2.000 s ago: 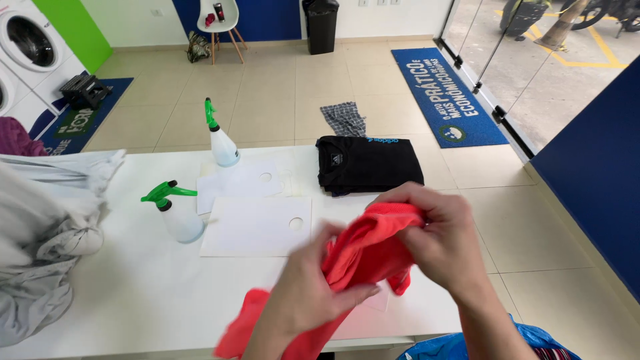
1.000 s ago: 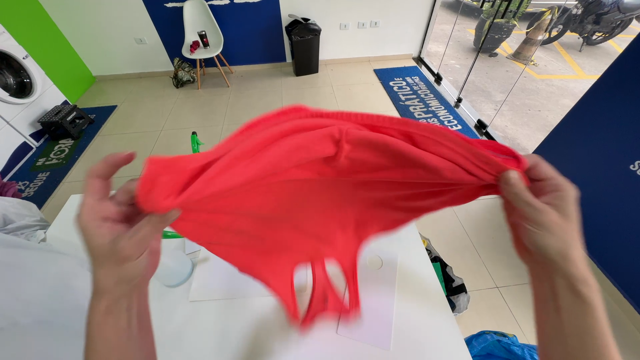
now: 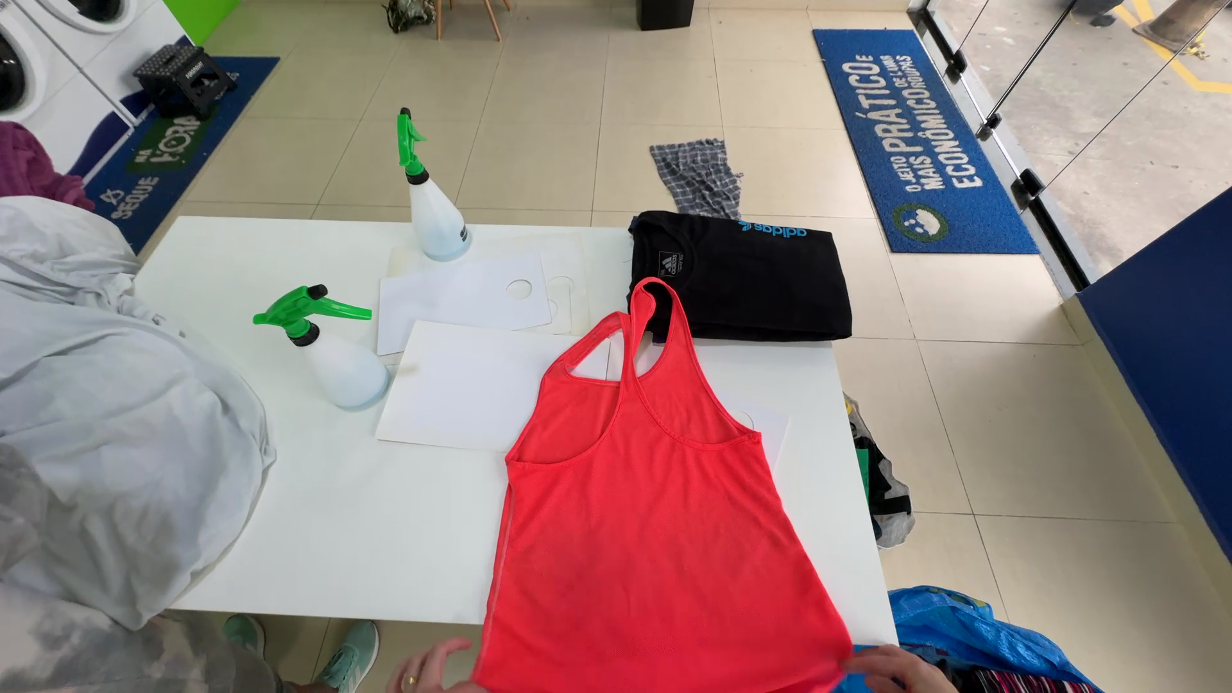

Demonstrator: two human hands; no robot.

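A red racerback tank top (image 3: 635,539) lies spread on the white table (image 3: 337,520), its straps toward the far side and its lower part at the near edge. My left hand (image 3: 435,668), partly cut off by the frame, is at the top's lower left edge; its grip does not show clearly. At the lower right corner, my right hand (image 3: 890,666) pinches the fabric. Beyond the straps sits a folded black T-shirt (image 3: 751,289), which one strap touches. White flat boards (image 3: 462,385) lie partly under the tank top.
Two spray bottles (image 3: 438,217) (image 3: 342,371) stand at the table's left half. Piled white fabric (image 3: 115,404) covers the left end. A blue bag (image 3: 972,626) is beside the right near corner. A checkered cloth (image 3: 701,178) hangs or lies past the far edge.
The red tank top, bunched and then stretched out in the air between my hands, is now laid over the table. Both hands have come down to its near end. The view has tilted downward.
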